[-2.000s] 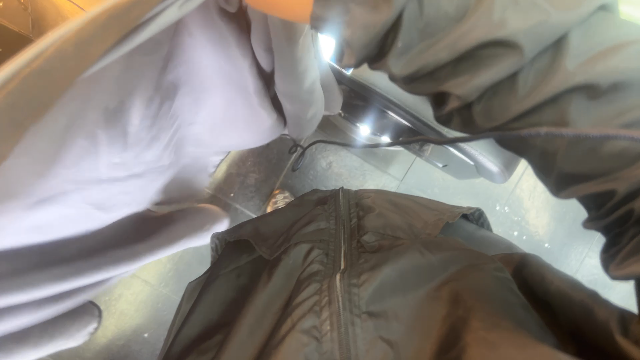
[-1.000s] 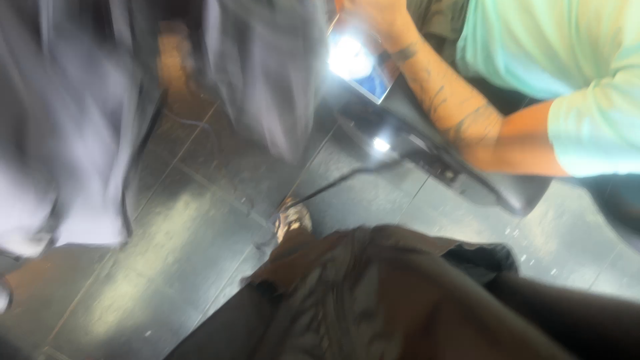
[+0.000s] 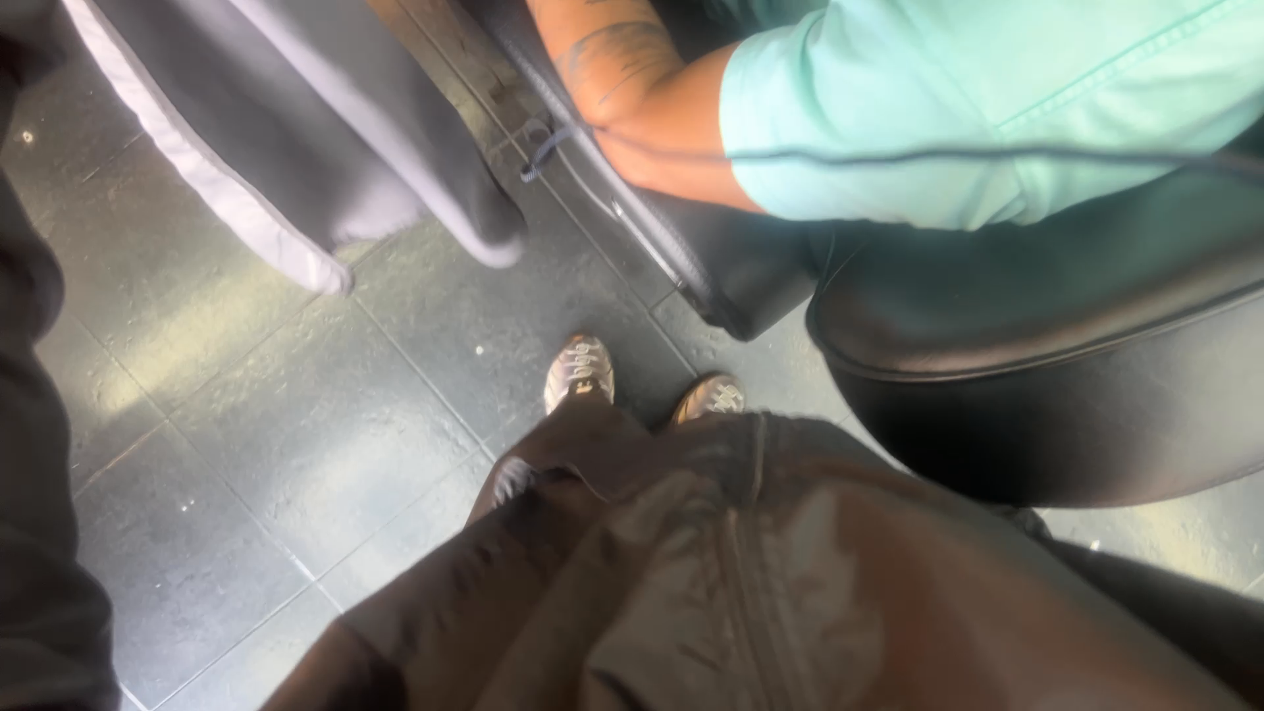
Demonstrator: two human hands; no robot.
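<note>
Neither my left hand nor my right hand shows in the head view. A grey cloth (image 3: 326, 109) with a pale edge hangs at the upper left; what holds it is out of view. A thin dark cord (image 3: 889, 156) runs across the upper right, in front of a seated person's mint-green sleeve (image 3: 849, 109). That person's tattooed forearm (image 3: 617, 59) rests along a black armrest (image 3: 671, 232). My dark zipped garment (image 3: 731, 563) fills the lower middle.
The black padded chair (image 3: 1027, 405) stands close on the right, with the person in it. My shoes (image 3: 580, 373) are on the dark tiled floor (image 3: 326, 434). Dark fabric (image 3: 44, 494), its wearer unclear, lines the left edge.
The grey cloth has drawn back toward the upper left. The dark sleeve at the upper right two seconds ago is out of view. The view has shifted, and the lit screen no longer shows.
</note>
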